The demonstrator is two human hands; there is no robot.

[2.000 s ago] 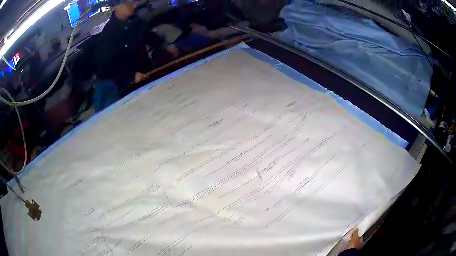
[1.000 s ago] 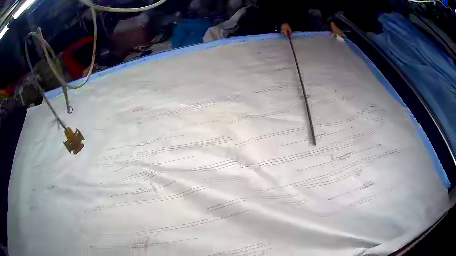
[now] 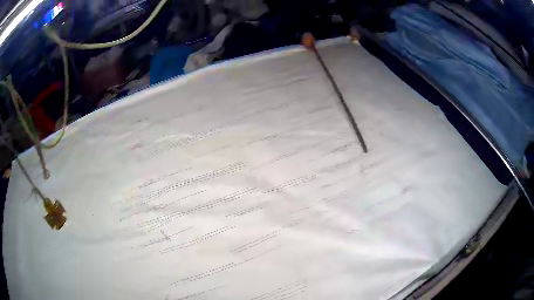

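Observation:
A huge white marker paper with thin dashed pattern lines covers most of the table, with soft creases at the lower right. A long thin dark stick lies over its far part, its far end held by the other person's hand. That person's second hand is at the far right corner of the paper. Neither of my hands is in the picture.
A yellow-brown connector hangs on cords above the paper at left. A silver rail runs down the right, with loose blue fabric beyond it. The table edge shows at lower right. Cluttered cloth lies beyond the far edge.
My right hand was at the lower right paper edge two seconds ago and is now out of view. The other person's stick came over the paper. The blue strips at the paper's edges are now mostly covered.

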